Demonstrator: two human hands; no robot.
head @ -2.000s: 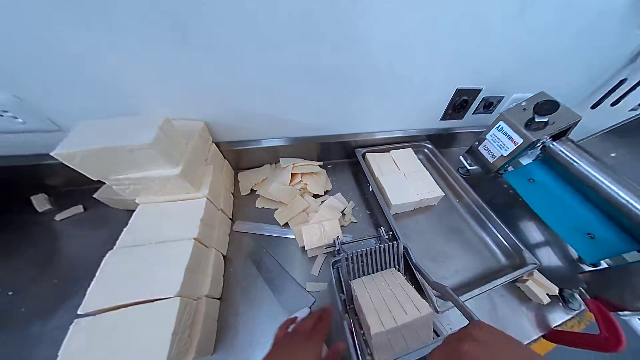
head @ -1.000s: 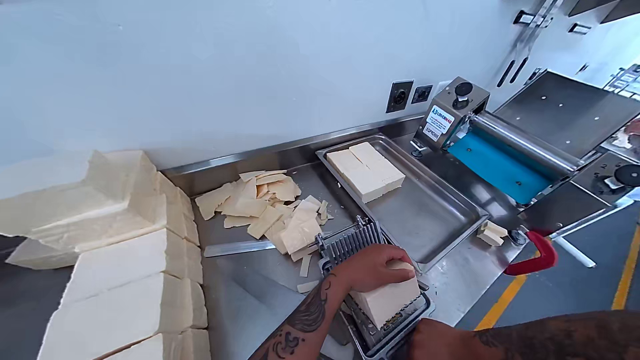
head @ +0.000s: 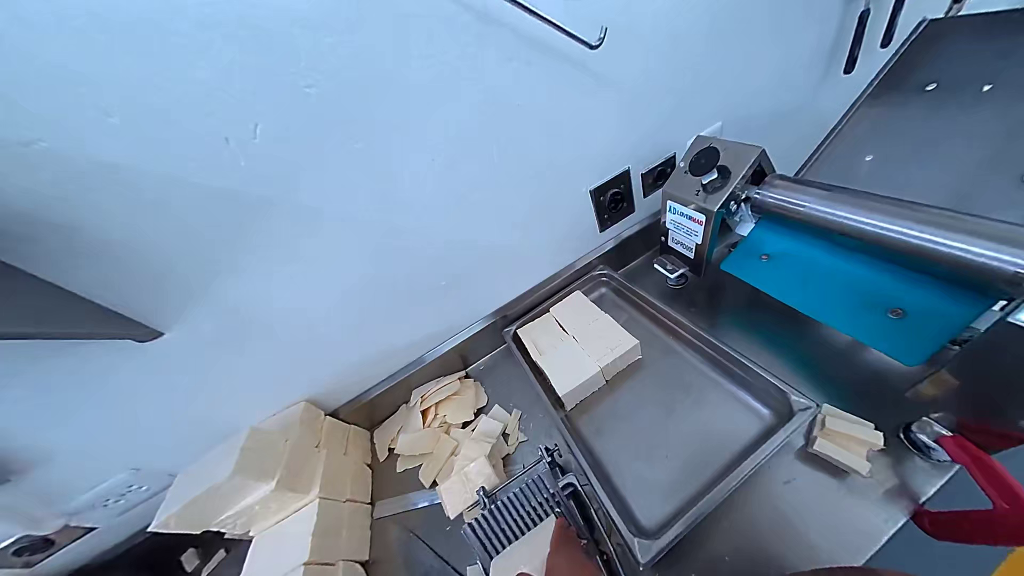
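Note:
My right hand [head: 570, 552] shows only as fingers at the bottom edge, holding a pale block [head: 524, 554], which looks like cheese, in a metal slicer [head: 516, 508] with parallel bars. A forearm edge shows farther right along the bottom. My left hand is out of view. Two more pale blocks [head: 580, 348] lie side by side at the upper left of a shallow steel tray [head: 688, 428]. Thin offcuts [head: 448, 440] are piled left of the tray. Large stacked blocks [head: 312, 488] stand at the lower left, beside a flat metal strip [head: 406, 502].
A steel roller machine [head: 880, 232] with a blue plate [head: 864, 292] stands at the right. Below it are small pale pieces [head: 846, 438] and a red handle [head: 972, 496]. The wall [head: 384, 200] borders the counter and carries black outlets [head: 614, 200].
The view has shifted strongly toward the wall, cutting off most of the slicer and hands. The left hand, empty beside the slicer at first, then lay on the block; it no longer shows.

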